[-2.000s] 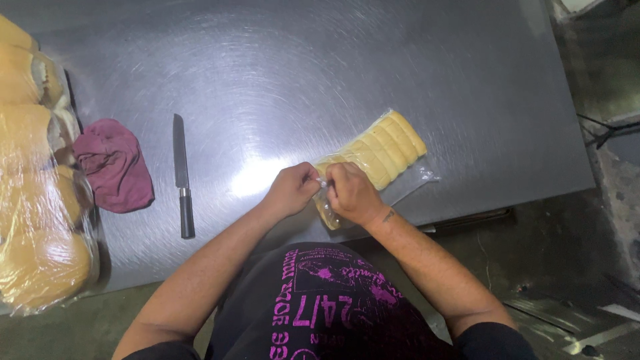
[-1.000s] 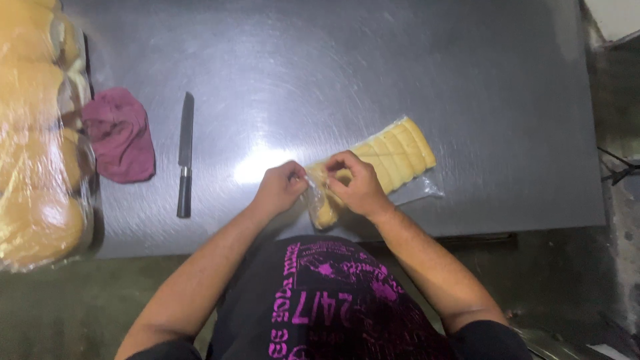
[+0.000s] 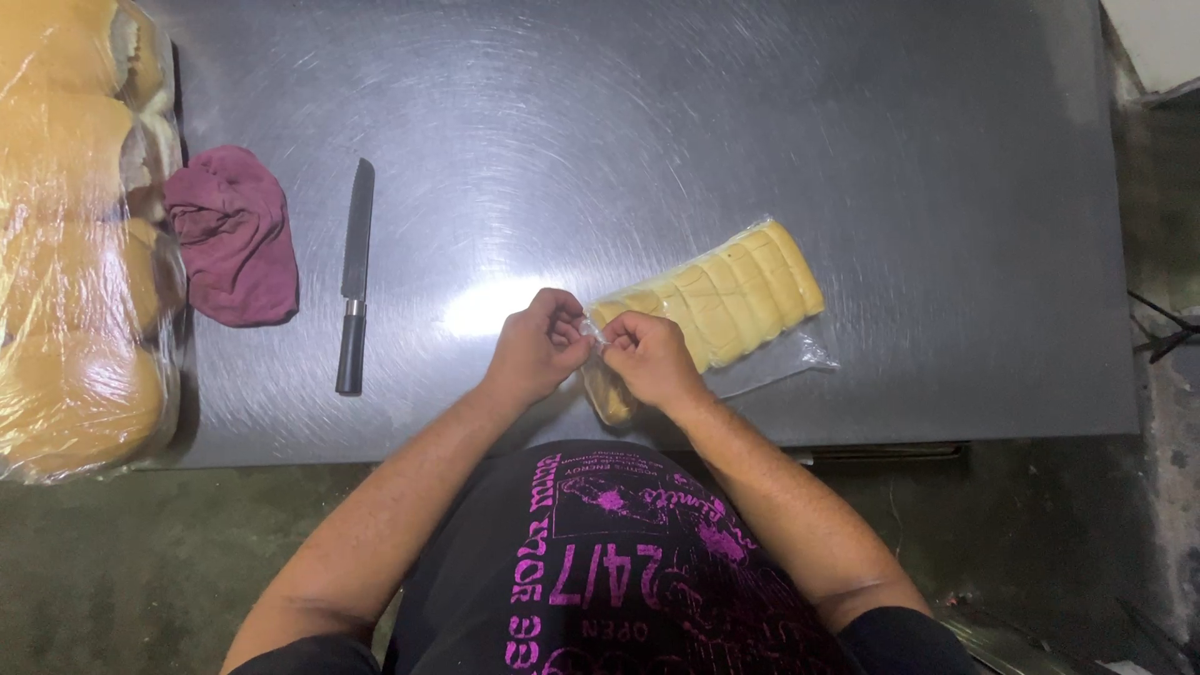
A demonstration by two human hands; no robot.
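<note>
A sliced loaf of bread lies slantwise near the front edge of the metal table, inside a clear plastic bag. Over the loaf's left end, my left hand pinches the gathered mouth of the bag between thumb and fingers. Close beside it on the right, my right hand pinches the same twisted plastic, so the two sets of fingertips nearly meet. The fingers partly hide the gathered plastic. Whether a tie is among it, I cannot tell.
A serrated bread knife with a black handle lies left of my hands, blade pointing away. Beyond it is a crumpled maroon cloth, beside large plastic-wrapped bread loaves at the far left. The metal table's front edge runs close to my body.
Both hands stay at the bag's mouth; their fingertips, apart a second ago, are now closer together. The knife and cloth have not been moved.
</note>
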